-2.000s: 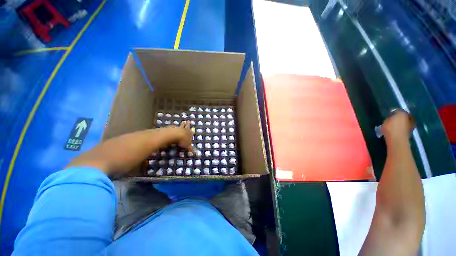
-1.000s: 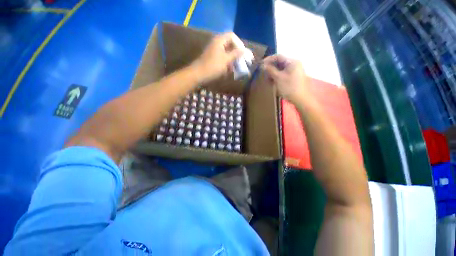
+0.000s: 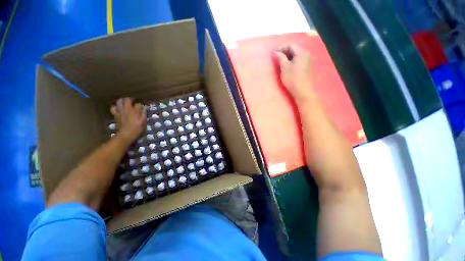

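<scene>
The brown carton (image 3: 127, 56) stands open in front of me at the left. A dark cell divider inside it holds rows of parts with white bagged tops (image 3: 171, 139). My left hand (image 3: 129, 118) is down inside the carton at the far left part of the grid. Its fingers point down at the cells, and I cannot tell if they hold a part. My right hand (image 3: 294, 60) is over the red sheet (image 3: 265, 102) with its fingers curled; whether anything is in them cannot be seen.
The green conveyor (image 3: 377, 66) runs along the right with a pale lengthwise line. White sheets (image 3: 397, 183) lie near me and beyond the red sheet. Red and blue bins (image 3: 447, 84) stand at the far right. The blue floor (image 3: 66, 20) shows at the left.
My left hand has moved from above the carton, where it held a white bagged part, down into the far left of the grid. My right hand has moved right, away from the carton, over the red sheet.
</scene>
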